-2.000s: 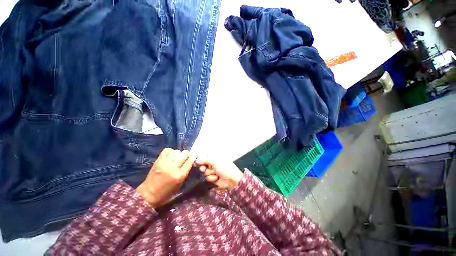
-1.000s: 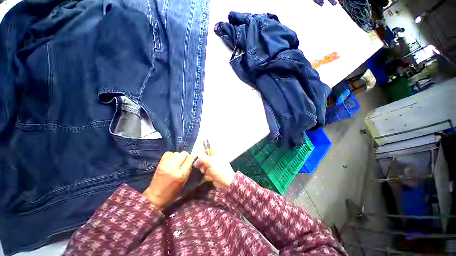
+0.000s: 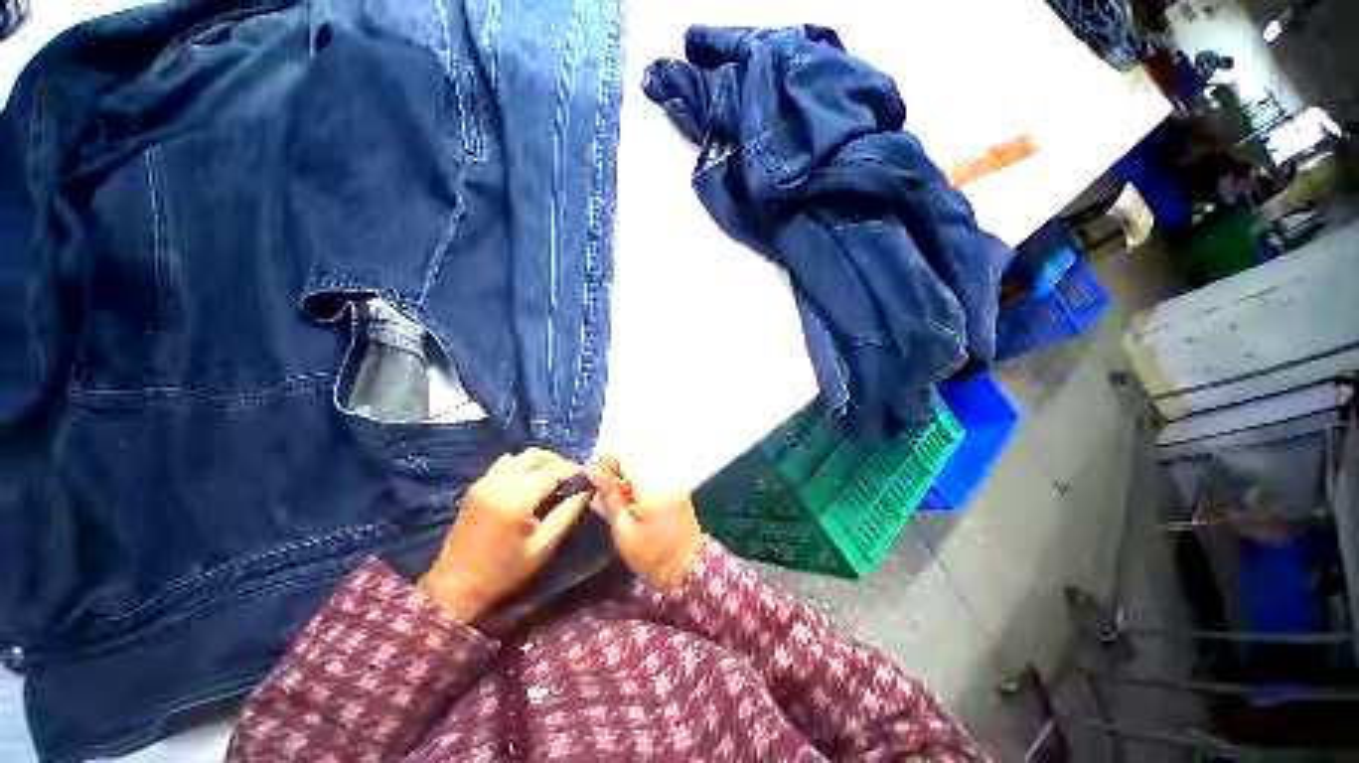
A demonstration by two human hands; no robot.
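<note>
A dark blue denim jacket (image 3: 224, 298) lies spread over the left of the white table, with an oval opening showing pale inside. My left hand (image 3: 514, 522) pinches the jacket's edge at its lower right corner, near my body. My right hand (image 3: 648, 522) is closed on small orange-red thread snips (image 3: 616, 477), mostly hidden in the fist, with its fingertips close to my left fingertips at the same corner. The blades cannot be made out.
A crumpled second denim garment (image 3: 857, 209) hangs over the edge of the white table (image 3: 708, 358). An orange strip (image 3: 993, 160) lies beyond it. A green crate (image 3: 850, 492) and blue crates (image 3: 976, 440) stand below the table edge at right. A metal rack is at far right.
The snips showed upright above my right fist a second ago; now they lie lower, at its fingertips. My left fingers have shifted on the jacket's corner. The view has shifted slightly.
</note>
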